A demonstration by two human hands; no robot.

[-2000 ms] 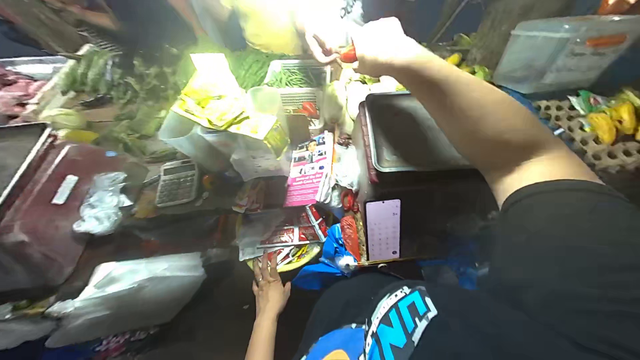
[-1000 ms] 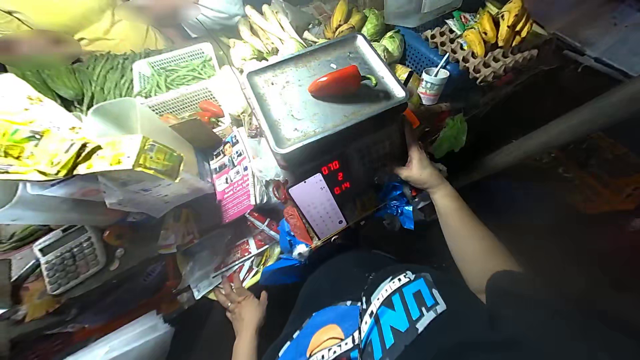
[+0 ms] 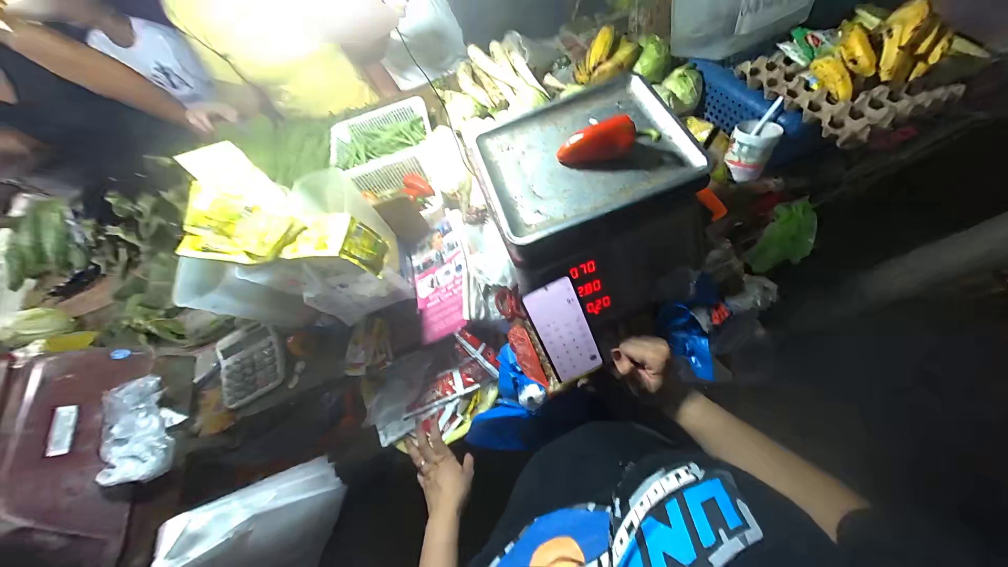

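A red bell pepper (image 3: 598, 142) lies on the metal tray of a digital scale (image 3: 516, 197), whose red digits glow below. Leaning on the scale's front is a phone (image 3: 562, 331) with a keypad on its screen. My right hand (image 3: 644, 362) is just right of the phone, fingers curled in; nothing can be seen in it. With spread fingers, my left hand (image 3: 441, 472) touches the edge of a heap of small packets (image 3: 457, 386) and clear plastic left of the phone.
A desk calculator (image 3: 250, 365) and a container with yellow packets (image 3: 244, 283) are at the left. Behind stand baskets of green beans (image 3: 382, 142). Cabbages (image 3: 681, 88), a cup (image 3: 752, 150) and bananas on an egg tray (image 3: 858, 106) sit at the right. People stand across the stall.
My right arm has come down from its reach across the stall, then from the scale's right side to near the phone. The red pepper now lies on the scale tray, which was bare two seconds ago.
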